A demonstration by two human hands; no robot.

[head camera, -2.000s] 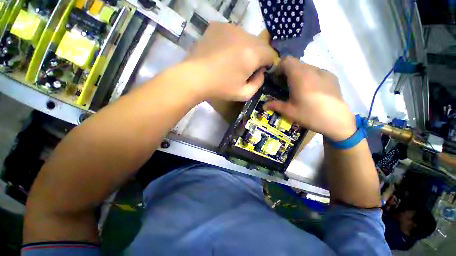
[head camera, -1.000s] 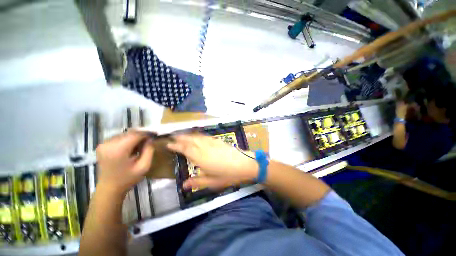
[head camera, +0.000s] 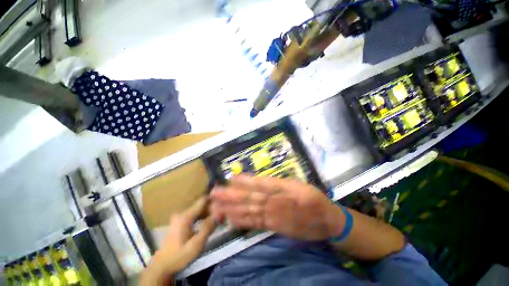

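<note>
A black square pallet [head camera: 219,156] holds a yellow-edged circuit board [head camera: 262,158] on the rail track in front of me. My right hand [head camera: 273,206] lies flat over the near part of the board, blurred, with a blue strap on its wrist. My left hand [head camera: 187,237] is at the pallet's left edge, fingers bent close to my right fingertips. My right hand hides the near half of the board and whatever the left fingers may touch.
A brass-brown air tool [head camera: 287,64] hangs behind the pallet. Two filled pallets [head camera: 382,148] stand on the right. Cross rails [head camera: 131,223] and more boards [head camera: 47,268] lie left. A dotted cloth [head camera: 125,109] lies on the bench; tan cardboard [head camera: 173,192] is beside the pallet.
The view has swung toward the right side of the line. My left hand has left the far rail area for the pallet's near left side. My right hand still covers the board, now flatter.
</note>
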